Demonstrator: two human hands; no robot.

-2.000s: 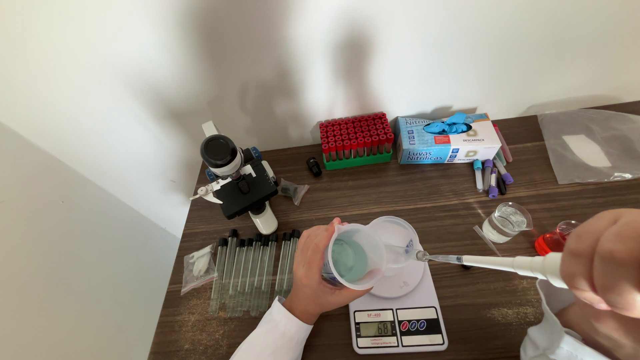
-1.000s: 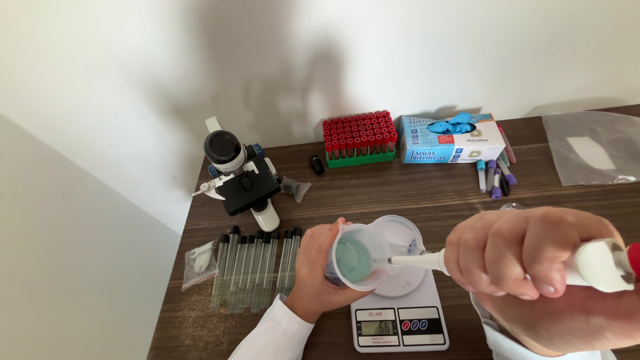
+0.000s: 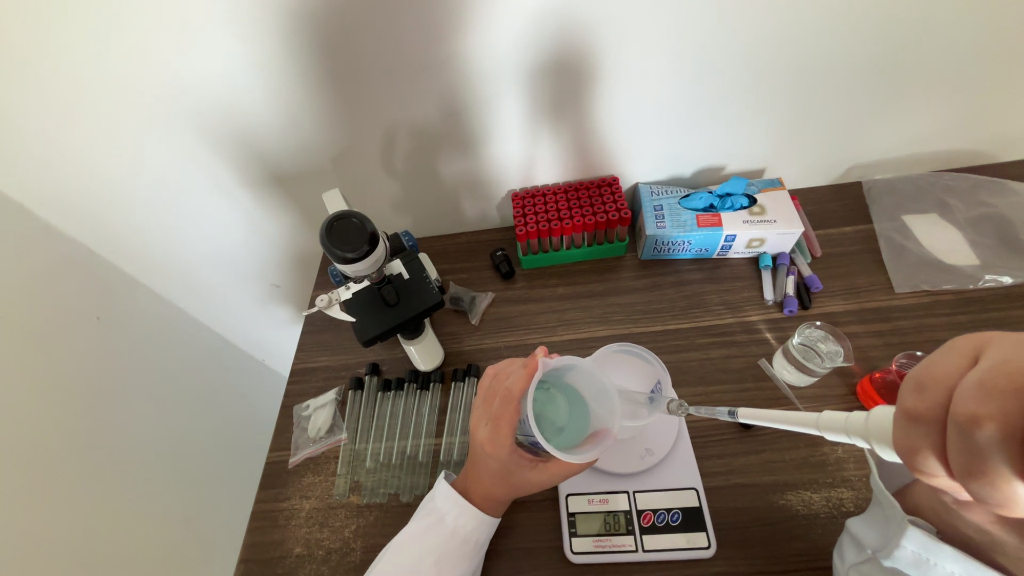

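Observation:
My left hand (image 3: 500,432) grips a translucent plastic beaker (image 3: 602,408) tilted toward the camera, with pale green liquid (image 3: 562,414) inside. Below it stands a white digital kitchen scale (image 3: 638,524) whose display reads 68. On the scale's pan lies a clear glass vessel (image 3: 640,406), its narrow mouth toward the right. At the right edge my right hand (image 3: 964,420) is closed around a white pipette (image 3: 808,422). The pipette's clear tip is at the mouth of the glass vessel. The hand hides the pipette's upper part.
Capped test tubes (image 3: 392,436) lie left of my left hand, near a microscope (image 3: 388,280). Behind stand a green rack of red-capped tubes (image 3: 572,220) and a nitrile glove box (image 3: 720,220). Right are a glass beaker of clear liquid (image 3: 810,356), a red container (image 3: 880,388), capped tubes (image 3: 790,290) and a plastic bag (image 3: 952,232).
One second ago the pipette tip was inside the plastic beaker's mouth; my right hand has drawn it back to the right, to the glass vessel's mouth. My left hand still holds the beaker.

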